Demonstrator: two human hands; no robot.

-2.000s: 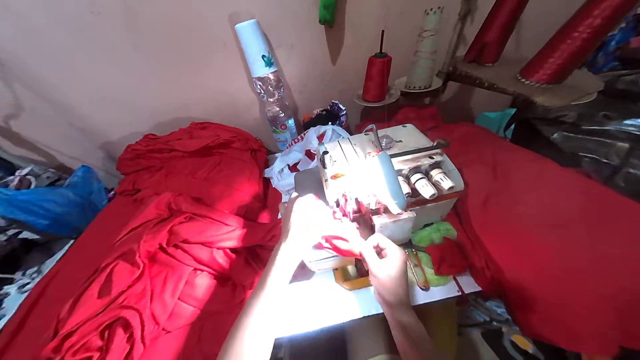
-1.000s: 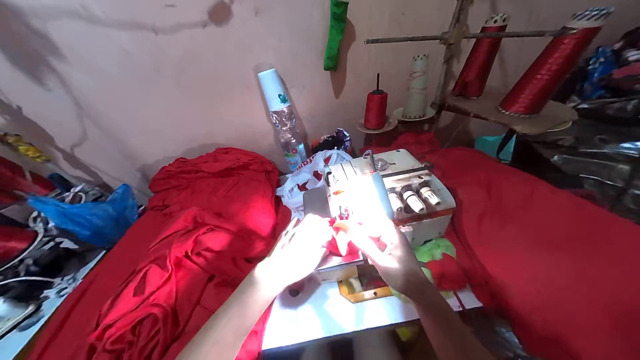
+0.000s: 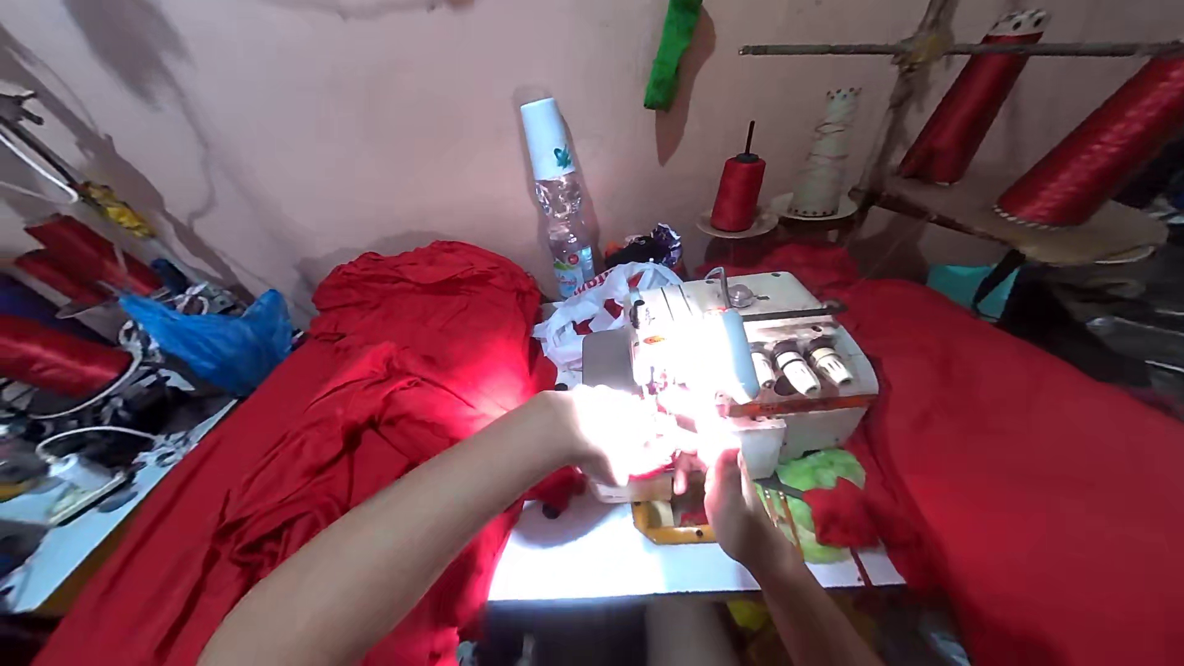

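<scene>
An overlock sewing machine point(image 3: 805, 305) stands on a white table point(image 3: 592, 564), its needle area washed out by bright light. My left hand point(image 3: 615, 435) is at the front left of the machine, over a small piece of red fabric point(image 3: 661, 467). Close beside it, my right hand point(image 3: 731, 490) is raised at the machine's front, fingertips lost in glare. Both hands are at the red piece, but the glare hides how the fingers hold it. A large heap of red fabric point(image 3: 398, 370) lies to the left, and more red fabric point(image 3: 1027, 462) spreads to the right.
Behind the machine are a plastic bottle point(image 3: 566, 231) with a cup over its top, a white plastic bag point(image 3: 601, 301) and a red thread cone point(image 3: 738, 192). Large red cones point(image 3: 1101, 139) stand on a rack at right. Green and red scraps point(image 3: 819, 472) lie right of my right hand.
The left forearm now reaches in from further left, with the left hand close against the machine's front. The view has shifted, showing more of the left side.
</scene>
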